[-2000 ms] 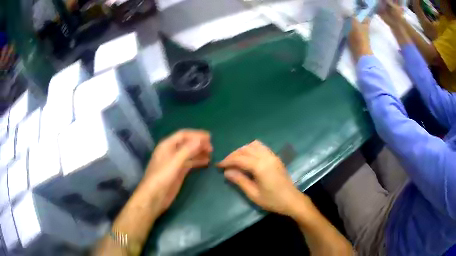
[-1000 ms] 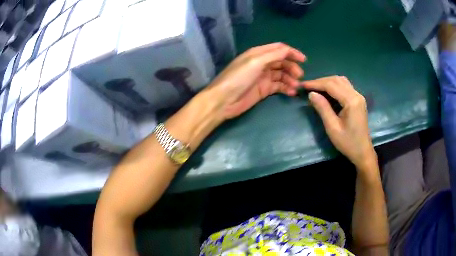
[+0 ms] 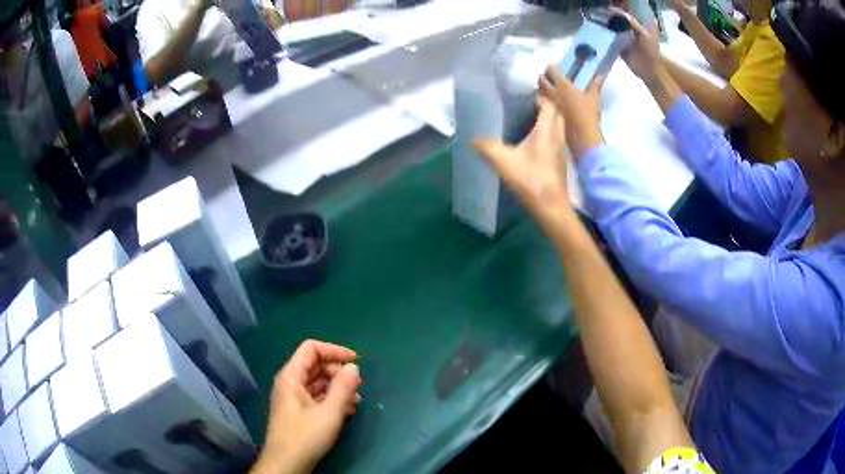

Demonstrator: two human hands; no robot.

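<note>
A tall pale retail box point(image 3: 477, 153) stands upright at the far edge of the green mat. My right hand point(image 3: 533, 162) is stretched out at its right side, thumb apart from the fingers. It does not grip the box; its fingertips overlap the neighbour's hand in view. My left hand point(image 3: 315, 393) is low over the mat, its fingers curled in with nothing seen in them. White-topped retail boxes point(image 3: 134, 366) with dark fan pictures stand in rows at the left.
A black square cup-like part point(image 3: 295, 248) sits on the green mat point(image 3: 398, 305). A person in blue sleeves point(image 3: 662, 231) at the right holds a printed fan box point(image 3: 586, 56). White sheets point(image 3: 334, 153), a brown bin point(image 3: 193, 120) and more workers are across the bench.
The view has swung up and right. My right hand has left my left hand and reached out to the standing box. My left hand's fingers have curled in.
</note>
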